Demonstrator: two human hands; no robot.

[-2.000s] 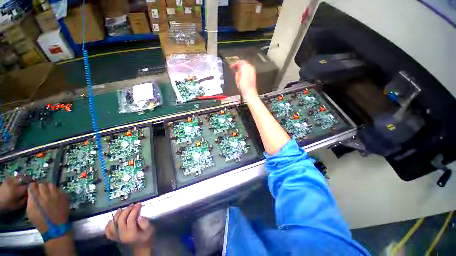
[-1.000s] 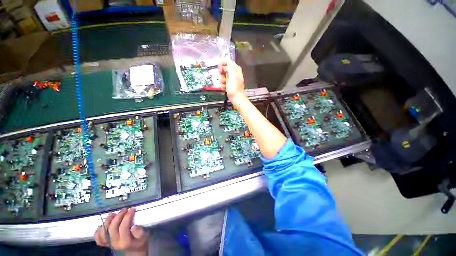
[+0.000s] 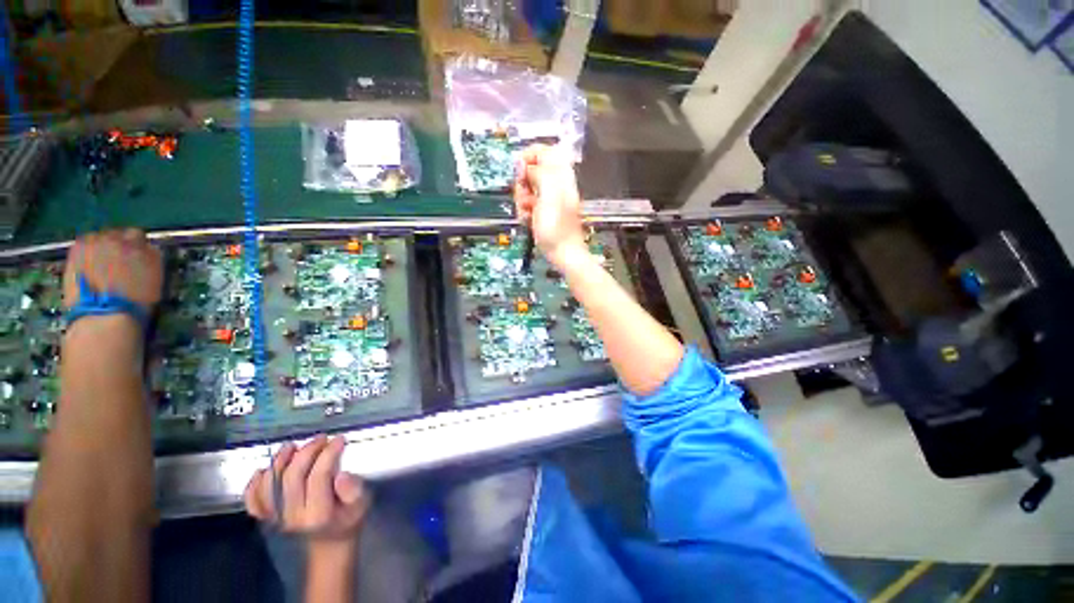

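Observation:
My right hand (image 3: 548,203) is closed on a thin dark stick (image 3: 526,254), perhaps tweezers or a probe. It points down over the upper boards of a middle carrier (image 3: 426,342); contact cannot be told. My forearm partly hides the carrier's right-hand boards. A green circuit board (image 3: 518,338) with an orange-red part lies at its lower left. My left hand (image 3: 309,485) has its fingers curled over the silver conveyor rail (image 3: 471,438), left of the carrier.
Another person's arm with a blue wrist band (image 3: 108,309) reaches over the left carriers. A blue coiled cord (image 3: 247,141) hangs in front. Beyond the rail are a bagged sample board (image 3: 489,159), a parts bag (image 3: 336,165) and orange parts (image 3: 147,143). A black machine opening (image 3: 883,265) is right.
The view has shifted. My right hand and the dark stick have moved left over the middle carrier. Another person's arm has come in at left. My left hand stays on the rail.

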